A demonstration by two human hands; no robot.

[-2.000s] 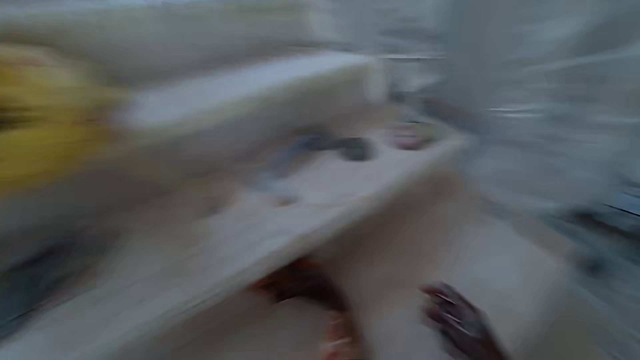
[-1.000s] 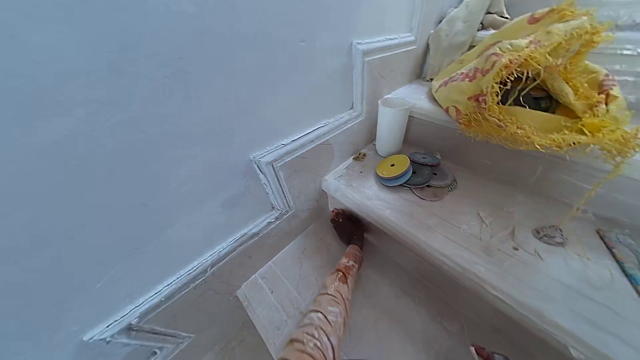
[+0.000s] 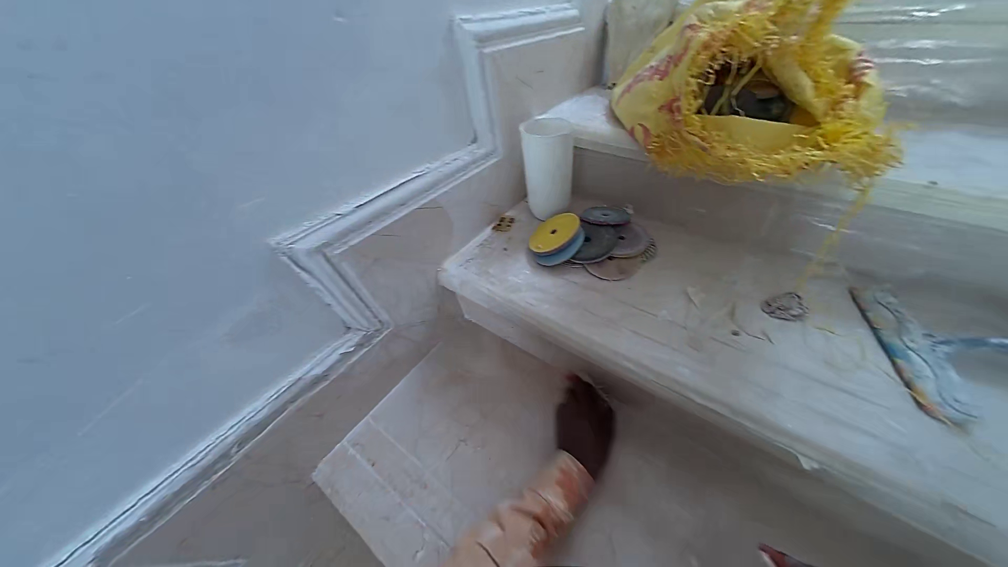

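My left hand point(image 3: 585, 425), in an orange patterned sleeve, is low under the nosing of a stone stair tread point(image 3: 661, 339), against the riser below it. The hand is blurred, and whether it holds anything is hidden. Only a fingertip-sized part of my right hand point(image 3: 780, 556) shows at the bottom edge. Above my left hand, on the tread, lies a pile of round polishing pads point(image 3: 594, 242) with a yellow pad point(image 3: 554, 233) on top. A white plastic cup point(image 3: 547, 167) stands behind them.
A frayed yellow woven sack point(image 3: 669, 87) with things inside lies on the upper step. A paint-stained scraper-like tool point(image 3: 913, 354) and a crumpled lump point(image 3: 784, 306) rest on the tread at right. White moulding point(image 3: 378, 209) follows the stairs along the left wall.
My left hand has moved right along the riser, away from the tread's left corner where it was one second ago. The view swung widely between the first two frames.
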